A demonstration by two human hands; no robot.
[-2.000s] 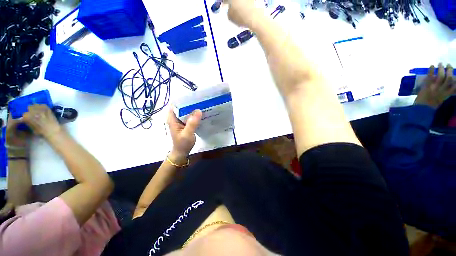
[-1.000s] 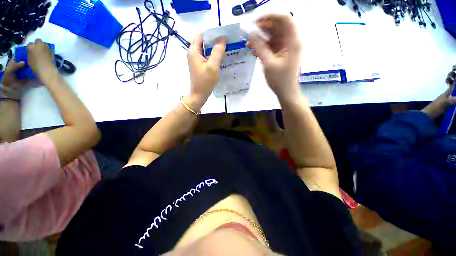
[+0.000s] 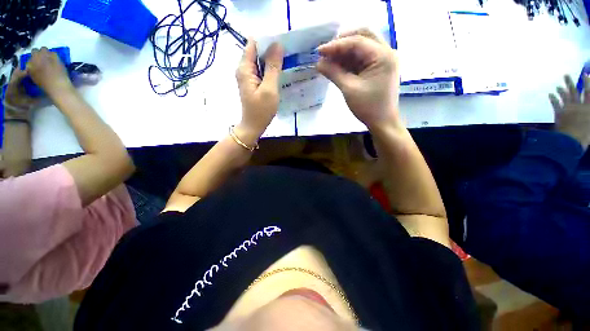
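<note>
A white retail box (image 3: 301, 94) with a blue band across its upper part is held upright over the table seam. Its pale top flap (image 3: 301, 37) stands up, tilted. My left hand (image 3: 260, 87) grips the box at its left side, with the thumb on the front near the blue band. My right hand (image 3: 362, 72) is at the box's upper right, fingers curled and fingertips at the end of the blue band. Whether they pinch the box or only touch it cannot be told.
Tangled black cords (image 3: 187, 48) lie left of the box. Blue-edged white boxes (image 3: 427, 86) overlap at right. A blue stack (image 3: 113, 19) stands upper left. A person at left handles a blue piece (image 3: 59, 57). Another person's hand (image 3: 572, 106) is at the right edge.
My right hand has come back from far across the table to the box's upper right. My left hand still holds the box. The right neighbour's hand has moved and its fingers are spread.
</note>
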